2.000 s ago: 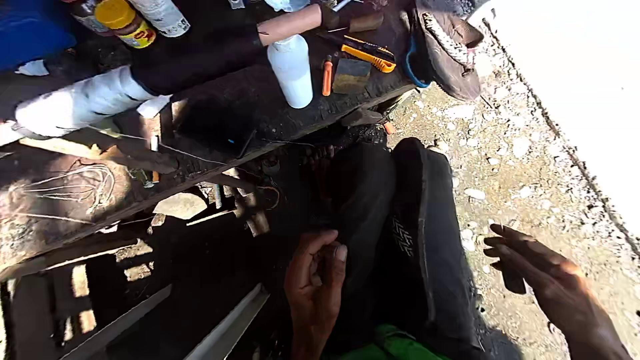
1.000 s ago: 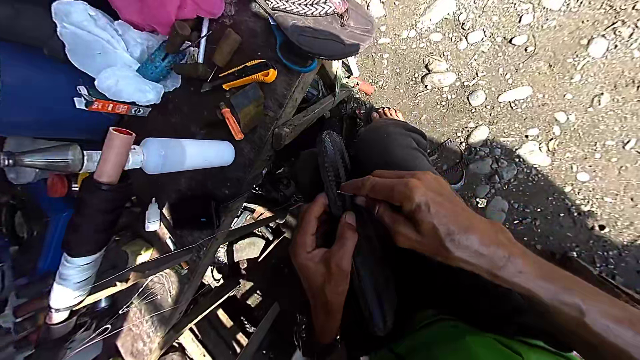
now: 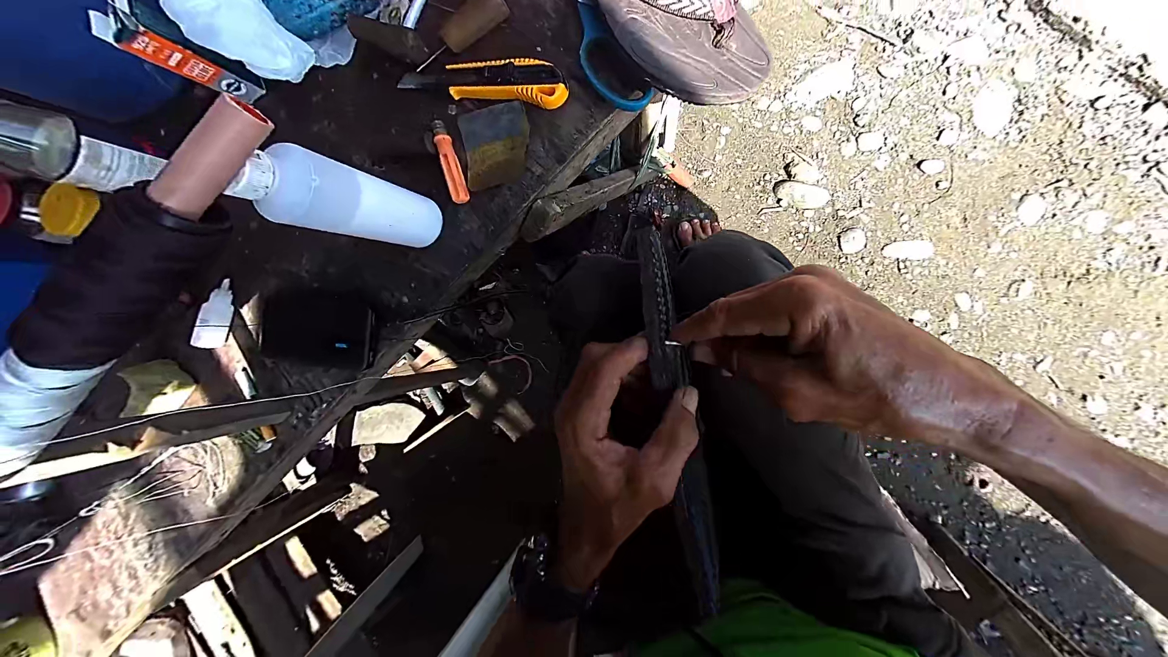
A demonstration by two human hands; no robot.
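A dark shoe sole [image 3: 661, 301] with stitching along its edge stands on edge above my lap. My left hand [image 3: 620, 438] grips it from the left, thumb and fingers on both sides of its lower part. My right hand [image 3: 812, 351] pinches at the sole's right side, where a small bright bit, a needle tip or thread, shows at the fingertips; what exactly it holds is too small to tell. The rest of the dark item hangs down below my left hand and is partly lost in shadow.
On the dark wooden bench at left lie a yellow utility knife [image 3: 511, 84], an orange-handled tool [image 3: 450, 167], a sharpening block [image 3: 494, 144], blue-handled scissors [image 3: 610, 59], a white bottle [image 3: 351, 196] and a worn shoe [image 3: 693, 46]. A thread [image 3: 228, 401] runs over the bench edge. Stony ground lies at right.
Two seconds ago my hands were apart, the right one out over the ground. One second ago both were together at the dark item, as now. The view has shifted.
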